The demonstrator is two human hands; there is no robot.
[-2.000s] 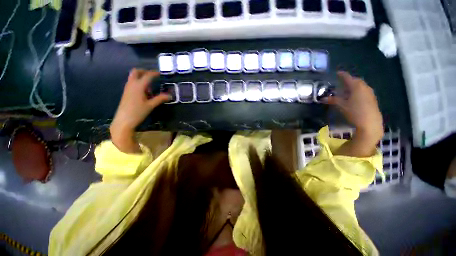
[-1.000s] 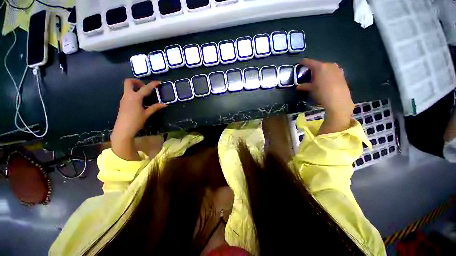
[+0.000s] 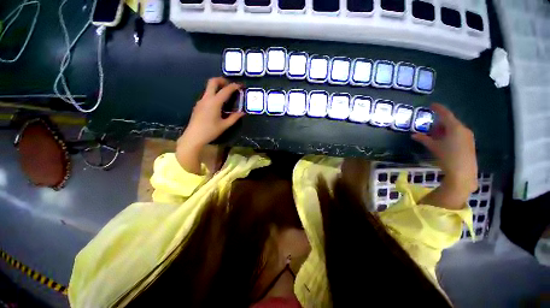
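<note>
Two rows of small square smartwatches lie on the dark green mat. The far row [image 3: 340, 70] is lit white, turning bluish at its right end. The near row [image 3: 318, 104] is also mostly lit white, with glare on its right part. My left hand [image 3: 211, 115] has thumb and fingers around the left-end watch [image 3: 234, 101] of the near row, partly hiding it. My right hand [image 3: 451, 141], a little blurred, has thumb and fingers at the edges of that row's right-end watch [image 3: 424, 120].
A thick white tray [image 3: 338, 25] with dark watches runs along the far side. A phone [image 3: 107, 12] with a white cable [image 3: 101, 66] lies upper left. A white wad [image 3: 500, 68] lies right. A lower watch tray [image 3: 383, 189] is below the edge; a pale tray [image 3: 531, 96] is far right.
The near row's screens have gone from mostly dark to lit white. The camera view has shifted and turned. Both hands remain at the near row's ends.
</note>
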